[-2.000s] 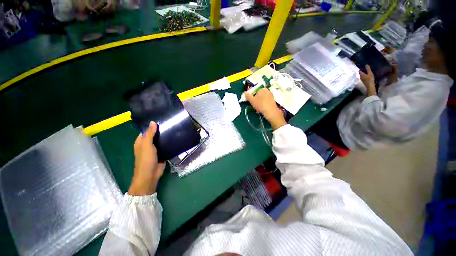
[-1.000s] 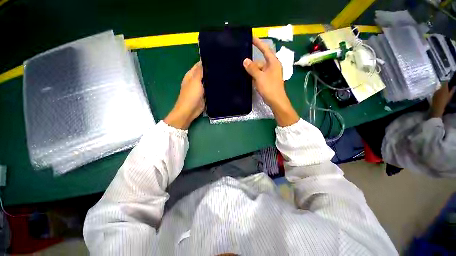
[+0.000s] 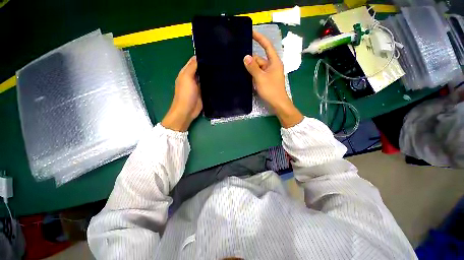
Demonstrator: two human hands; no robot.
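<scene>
A black tablet screen assembly [image 3: 224,68] is held upright in the picture, its long sides running away from me, over a bubble-wrap sheet [image 3: 269,109]. My left hand [image 3: 186,96] holds its left edge. My right hand [image 3: 270,81] holds its right edge, with the thumb near the face and the fingers along the side. Most of my left fingers are hidden by the screen. The white dispensing syringe [image 3: 330,43] with its green adapter head [image 3: 360,33] lies on the controller, its tip pointing left.
Bubble-wrap sheets [image 3: 81,106] are stacked at left, more [image 3: 430,48] at right. The glue dispenser controller [image 3: 351,71] bears a cream pad [image 3: 381,68]. An air hose [image 3: 321,96] loops over the bench edge. White wipes [image 3: 292,53] lie near the yellow line. A coworker's sleeve [image 3: 432,129] shows at right.
Since the earliest frame, my right hand has let go of the syringe and taken hold of the screen, which is now squared in front of me. In the last second the view has shifted slightly.
</scene>
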